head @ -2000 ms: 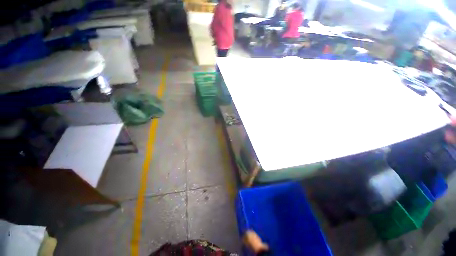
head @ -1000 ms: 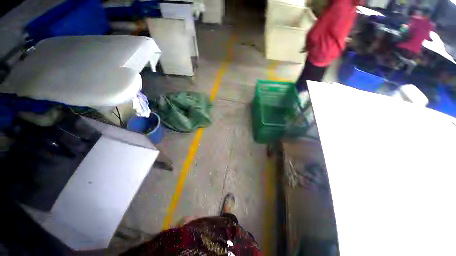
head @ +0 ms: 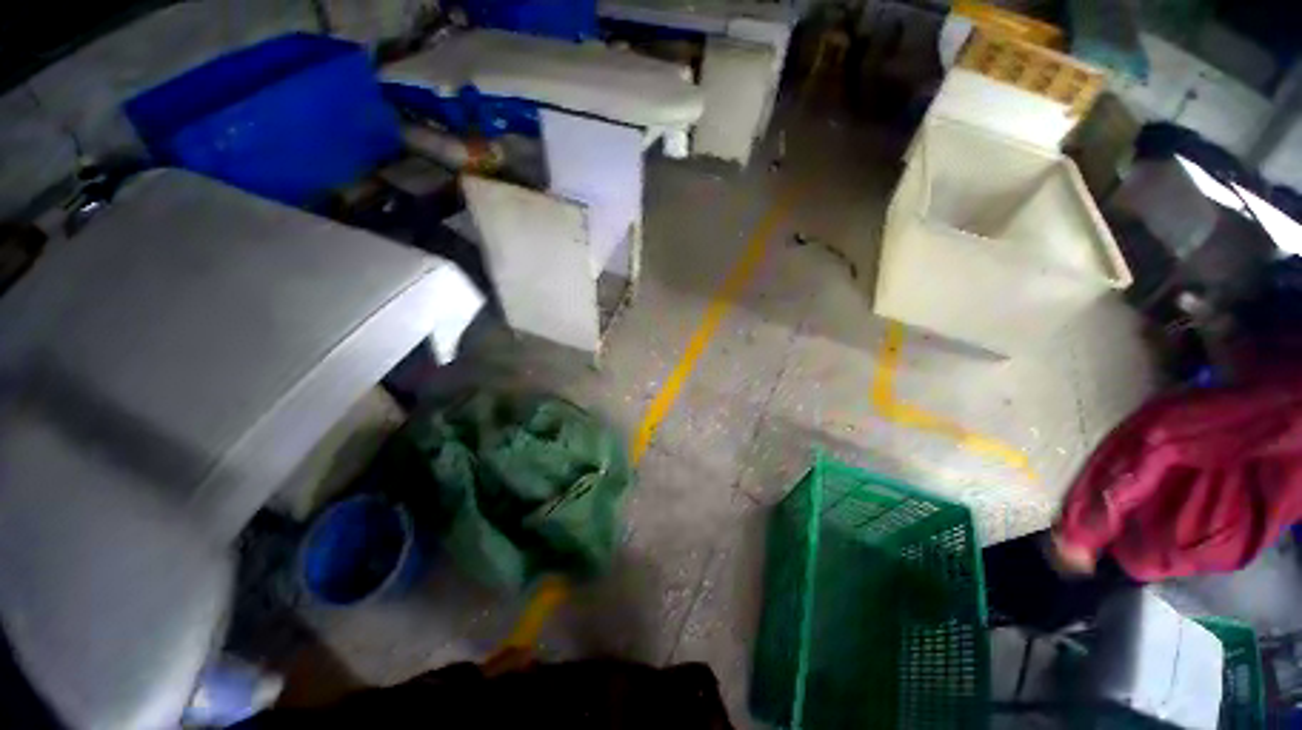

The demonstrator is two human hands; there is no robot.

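Neither of my hands can be made out; only my dark clothing shows at the bottom edge. Nearest in front of me on the right is a green slatted crate [head: 874, 606] on the floor, with no contents that I can make out. To the left a crumpled green cloth or sack [head: 531, 485] lies on the floor across the yellow line.
A padded pressing table [head: 214, 328] fills the left, with a blue bucket [head: 357, 551] beside it. A cream bin [head: 985, 243] stands ahead right. A person in a red top [head: 1207, 478] is at the right, near a white-topped stool [head: 1159, 659]. Blue bins [head: 271, 121] stand at back left.
I have moved forward along the aisle. The green crate, sack and cream bin are nearer. The white table, and the blue crate with a hand at it from two seconds ago, are out of view.
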